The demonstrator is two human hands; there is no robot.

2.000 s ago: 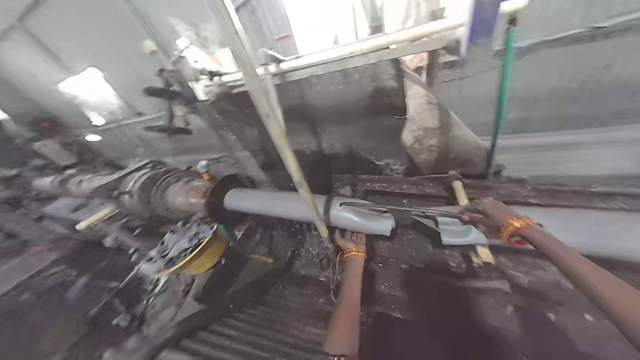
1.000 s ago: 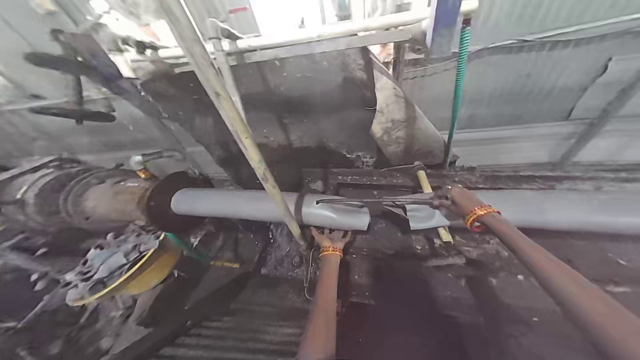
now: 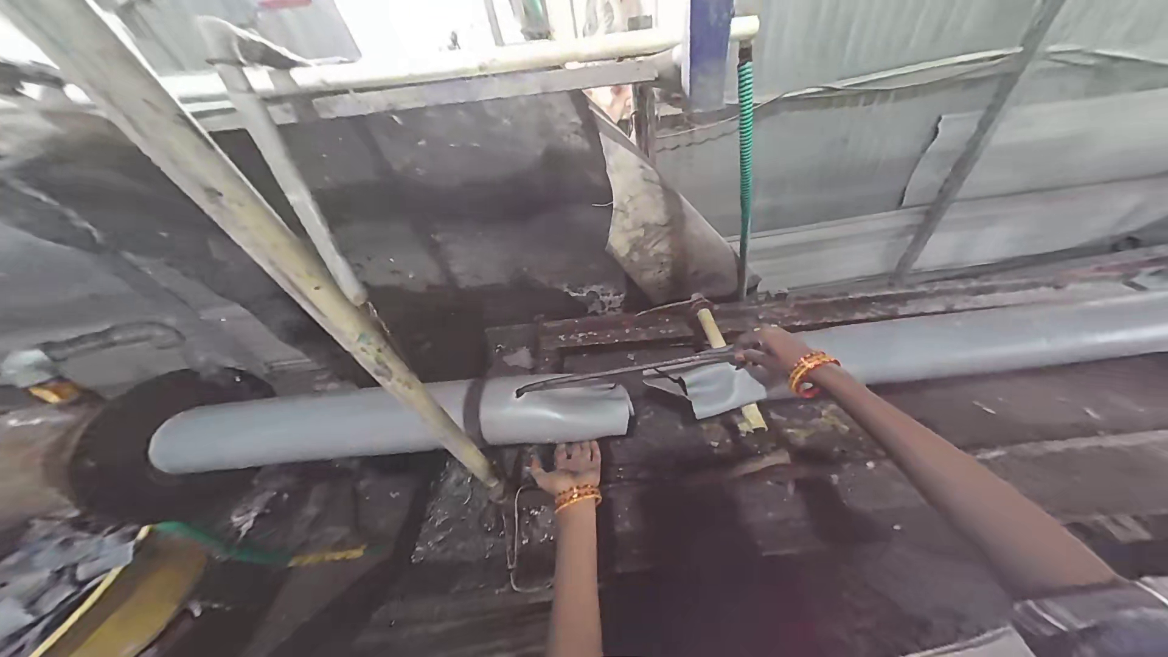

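A grey pipe (image 3: 319, 426) comes out of a round dark machine opening (image 3: 119, 447) at the left and ends in a cut, split edge. My left hand (image 3: 568, 470) is just below that end, fingers spread, at its lower side; whether it touches is hard to tell. My right hand (image 3: 771, 354) is closed on the end of a thin dark metal rod (image 3: 630, 367), whose hooked tip lies at the split in the pipe. Beneath the right hand is a torn grey flap (image 3: 725, 388) at the end of a second grey pipe (image 3: 985, 339), which runs off to the right.
A long pale pole (image 3: 301, 274) slants down across the left pipe. A short yellow bar (image 3: 710, 327) crosses under the torn flap. A green hose (image 3: 745, 155) hangs behind. At the lower left stands a yellow basin (image 3: 146, 593) beside grey scraps (image 3: 55, 566).
The gap between the left pipe's end and the torn flap looks wider than two seconds ago. My right hand has stayed on the rod. The view has shifted closer.
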